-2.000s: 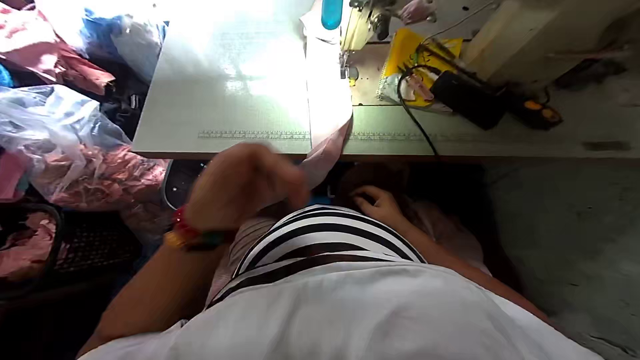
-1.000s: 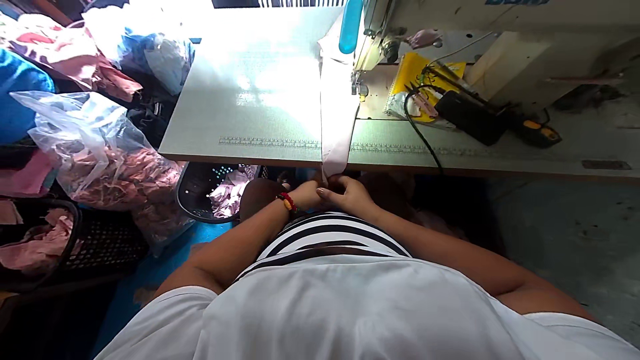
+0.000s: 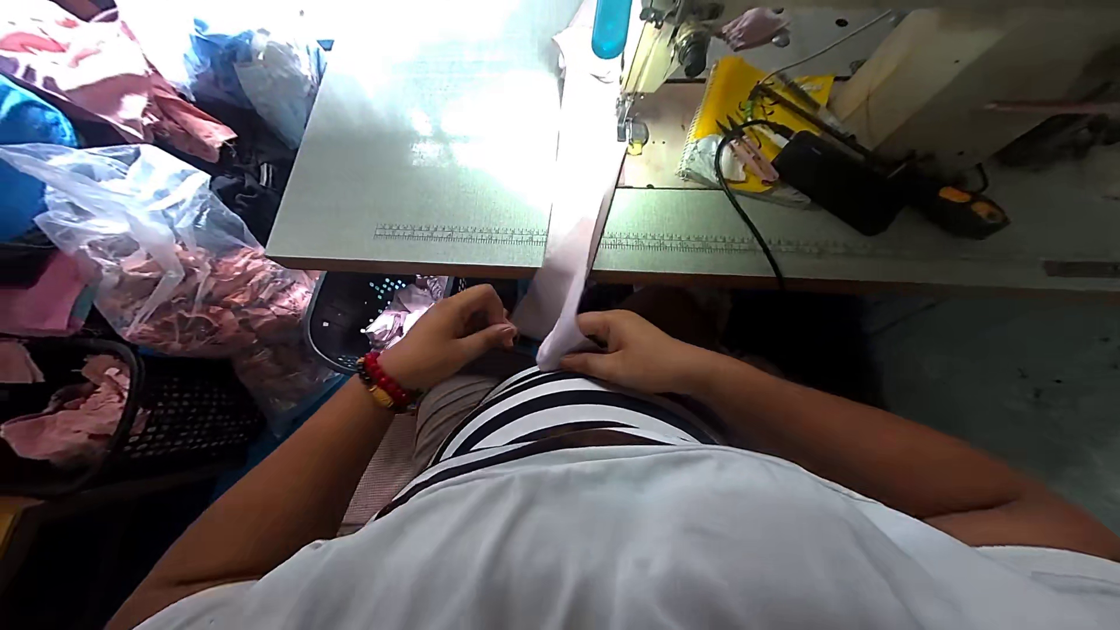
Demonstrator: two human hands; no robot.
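Observation:
A long strip of pale pink fabric (image 3: 577,201) runs from beside the sewing machine's presser foot (image 3: 625,122) across the table and over its front edge. My right hand (image 3: 639,350) pinches the strip's lower end between thumb and fingers, just above my lap. Left of the strip is my left hand (image 3: 455,337), with a red beaded bracelet (image 3: 385,382) at its wrist. Its thumb and forefinger are brought together close to the cloth; whether a thread or bit of cloth lies between them I cannot tell.
The sewing table (image 3: 420,175) bears a printed ruler along its front. Right of the needle lie a yellow notebook (image 3: 713,96) and a black device with a cable (image 3: 836,179). At left are a plastic bag of pink scraps (image 3: 219,289) and black baskets (image 3: 192,429) (image 3: 337,319).
My hands were together at the strip's end a second ago; now my left hand is apart from my right, to its left. Two seconds ago my left hand was raised and blurred.

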